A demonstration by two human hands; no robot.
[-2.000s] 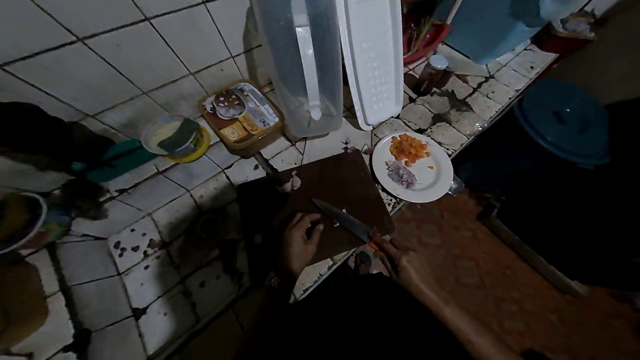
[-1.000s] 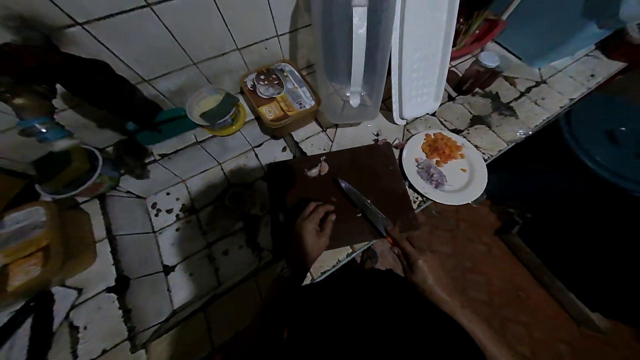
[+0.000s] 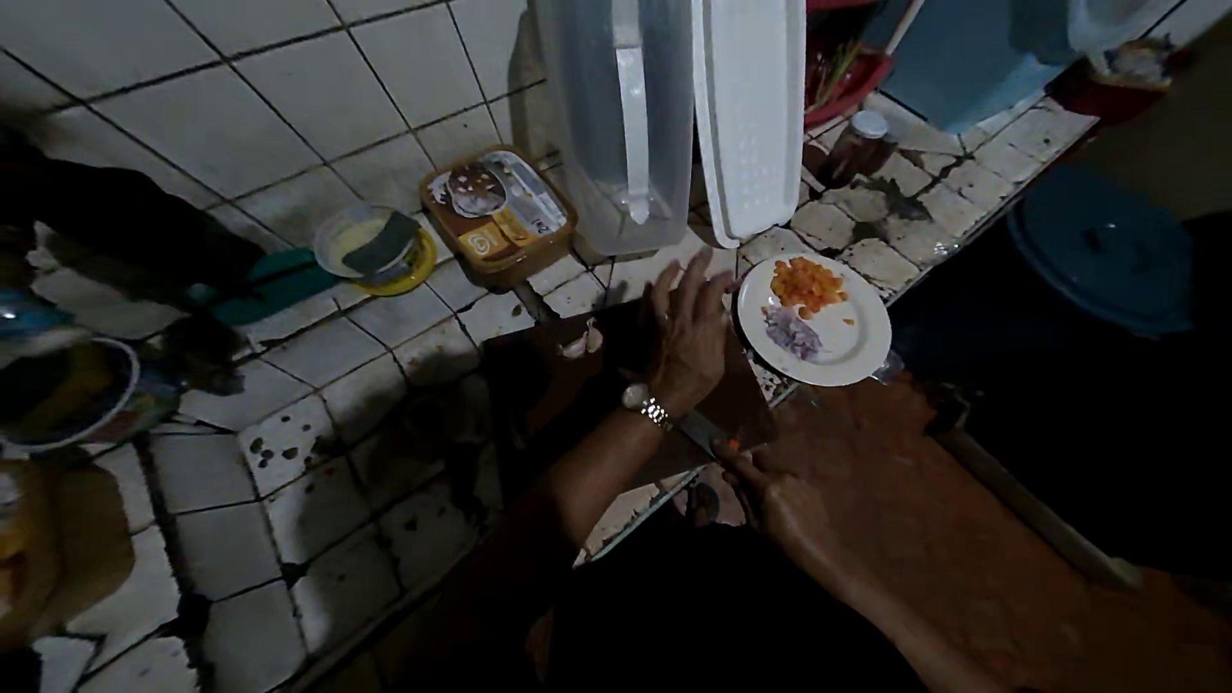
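My left hand [image 3: 688, 332], with a metal-banded watch [image 3: 647, 405] on its wrist, reaches over the dark cutting board [image 3: 539, 404] toward its far edge, fingers spread. What lies beneath the palm is hidden. My right hand [image 3: 784, 500] grips a kitchen knife [image 3: 701, 433] by its handle at the board's near right edge; my left wrist and hand cover part of the blade. Garlic cloves [image 3: 581, 342] rest on the board, left of my left hand. Close to its fingertips, a white plate [image 3: 861, 337] holds diced orange vegetable [image 3: 807, 285] and chopped purple onion [image 3: 791, 333].
Behind the board, a clear plastic container [image 3: 587, 125] and a white lid [image 3: 751, 125] stand upright. A lidded plastic tub [image 3: 499, 217] and a small bowl with a sponge [image 3: 371, 245] are at the wall. A jar [image 3: 855, 149] stands farther right. The counter edge runs beside the plate.
My left hand has moved from the near part of the board to its far side, beside the plate, and its fingers have spread. My right hand still holds the knife.
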